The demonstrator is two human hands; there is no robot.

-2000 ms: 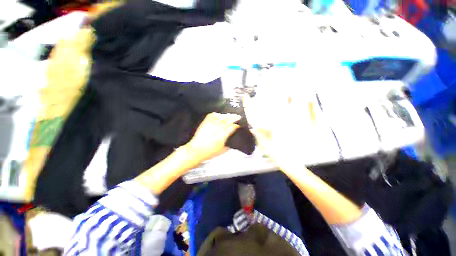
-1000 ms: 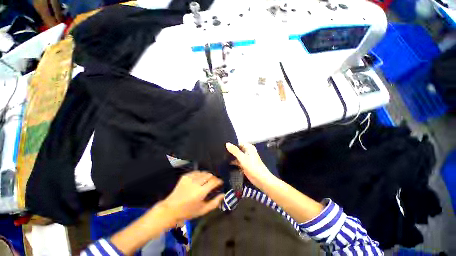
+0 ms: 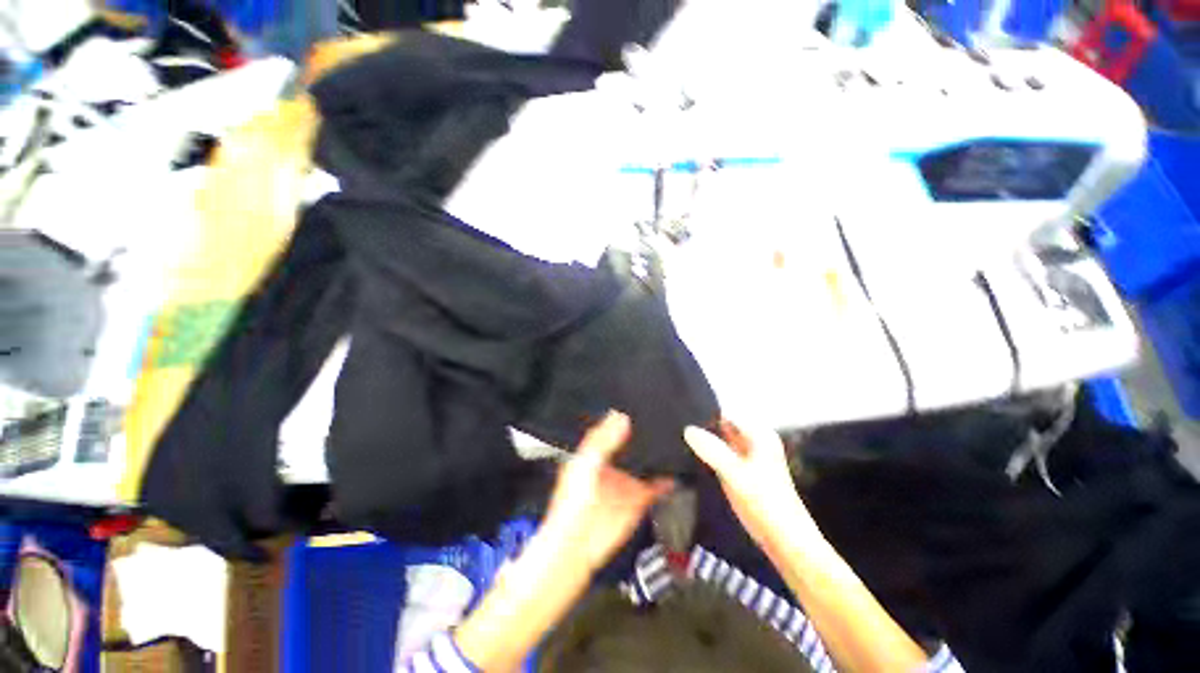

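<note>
A large black garment [image 3: 461, 302] lies over the white table, left of and below the needle, and hangs over the front edge. Its right end runs from under the presser foot [image 3: 648, 250] down to my hands. My left hand [image 3: 599, 500] holds the garment's lower end, thumb on top. My right hand [image 3: 750, 473] holds its right edge near the table's front edge. Some fingers of both hands are hidden under or behind the cloth. The picture is slightly blurred.
The white sewing machine [image 3: 842, 118] with a dark display panel [image 3: 1011, 171] stands at the back right. Narrow black strips [image 3: 875, 309] lie across the white table. A black heap [image 3: 974, 526] is below it at right. Blue crates [image 3: 1151, 224] are at far right; a cardboard box [image 3: 257, 605] is lower left.
The view has shifted, so table and machine appear further right. My left hand has moved up onto the cloth's lower end. My right hand stays at its right edge. Earlier, both hands were nearer the needle.
</note>
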